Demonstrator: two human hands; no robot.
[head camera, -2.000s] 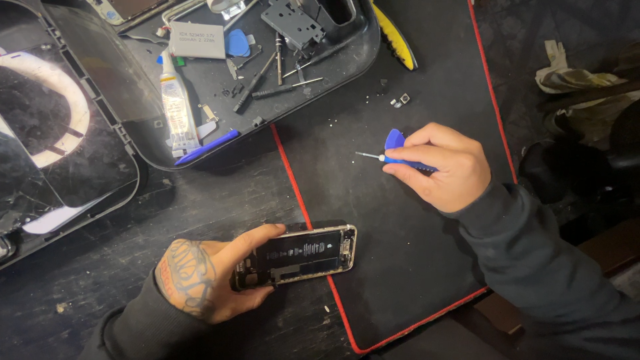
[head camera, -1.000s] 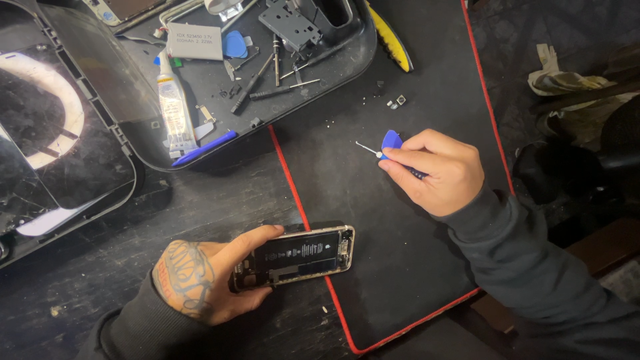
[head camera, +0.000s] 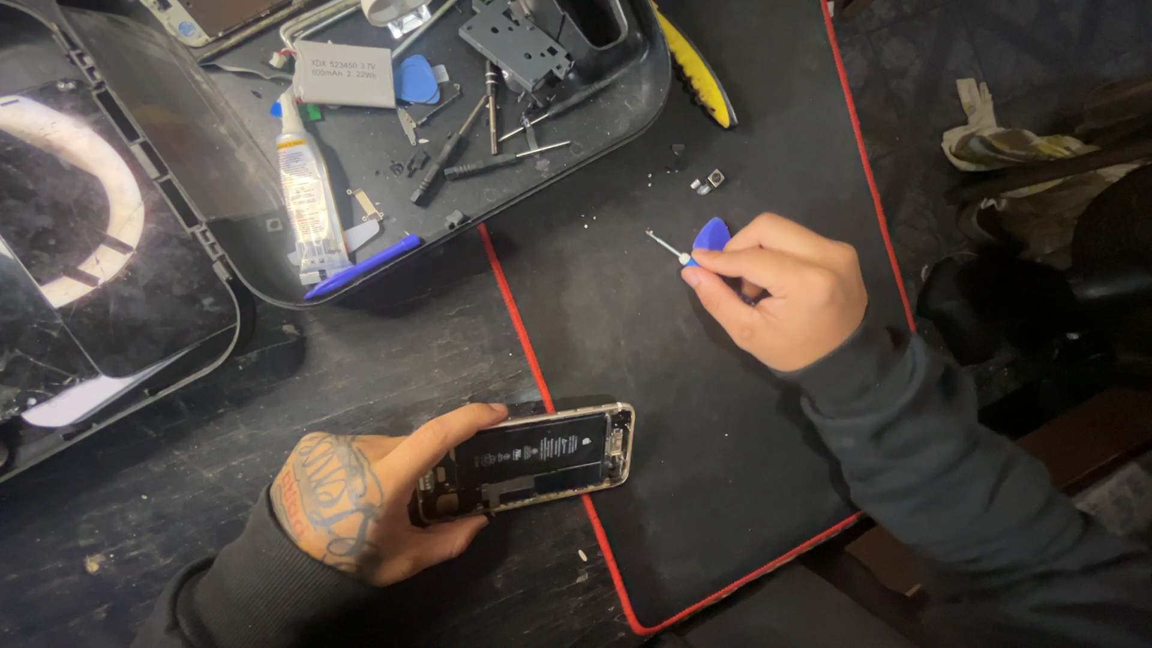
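My left hand (head camera: 360, 504) grips the lower end of an opened smartphone (head camera: 531, 459), thumb on the upper edge and fingers on the lower one. Its black battery and inner parts show; its far end lies over the red edge of a black mat. My right hand (head camera: 783, 288) pinches a small screwdriver (head camera: 668, 247) between thumb and forefinger, and a tiny piece sits at its tip, perhaps a screw. A blue plastic opening pick (head camera: 712, 235) sticks up beside the fingers; whether they hold it is unclear. A small camera module (head camera: 715, 177) lies on the mat beyond the tool.
An open black case (head camera: 621, 135) at the upper left holds a loose battery (head camera: 345, 74), a glue tube (head camera: 309, 198), screwdrivers and a blue spudger (head camera: 363, 267). Tiny parts dot the black mat (head camera: 684, 504). A yellow-and-black tool handle (head camera: 697, 67) lies beside the case.
The screwdriver in my right hand has turned so that its tip points more toward the upper left. My left hand keeps its hold on the phone.
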